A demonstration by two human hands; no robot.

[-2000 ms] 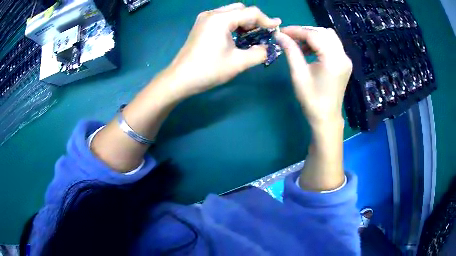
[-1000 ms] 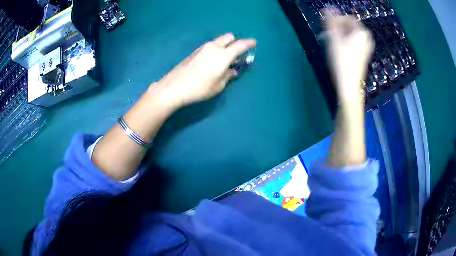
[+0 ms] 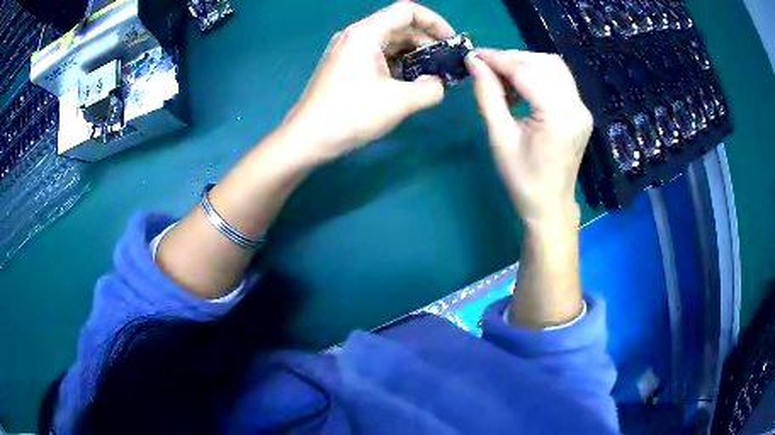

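Observation:
A small black-and-silver module assembly (image 3: 438, 61) is held above the green mat. My left hand (image 3: 361, 89) grips it between thumb and fingers from its left side. My right hand (image 3: 540, 119) has its thumb and index fingertips pinched together at the module's right end. Whether a small part is between those fingertips is hidden. The black component tray (image 3: 650, 102) lies to the right of my right hand, with rows of shiny round-looking units in its pockets.
A white-and-silver screw feeder (image 3: 119, 93) stands at the upper left. Another module assembly (image 3: 210, 12) lies beside it on the green mat (image 3: 374, 229). Clear blister trays (image 3: 42, 200) are at the left edge. Dark trays (image 3: 752, 374) show at the lower right.
My right hand has come back left from over the black tray to the module. My left hand still holds the module, now slightly higher and further right in the picture.

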